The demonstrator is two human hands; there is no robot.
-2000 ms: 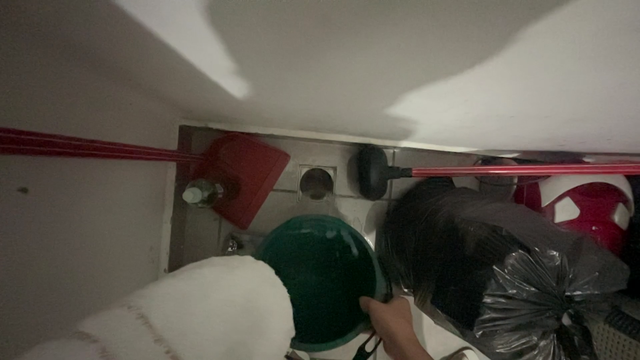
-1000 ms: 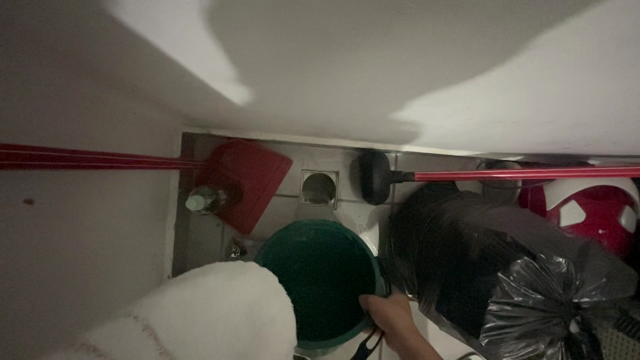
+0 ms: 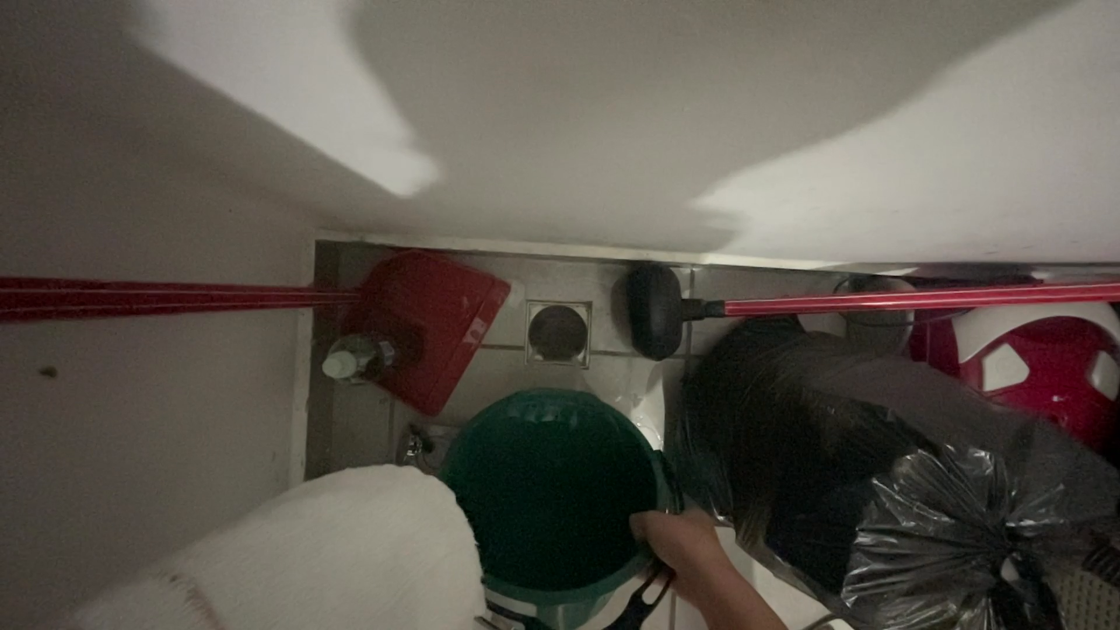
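A green plastic bucket [image 3: 551,490] is seen from above, its inside dark. My right hand [image 3: 687,542] grips the bucket's right rim, thumb over the edge, beside a black handle part [image 3: 646,604]. A fluffy white cloth or sleeve [image 3: 350,551] covers the lower left and overlaps the bucket's left side. My left hand is not visible. Beyond the bucket, a square floor drain [image 3: 558,333] lies in the tiled floor.
At left are a red dustpan [image 3: 429,324] and a bottle with a pale cap [image 3: 346,363]. A black brush head [image 3: 654,311] on a red pole [image 3: 919,299], a tied black plastic bag [image 3: 840,455] and a red and white object [image 3: 1041,376] occupy the right. Walls [image 3: 569,131] rise behind and left.
The drain, partly hidden behind the bucket's far side two seconds ago, shows more fully now. My right hand keeps its hold on the rim.
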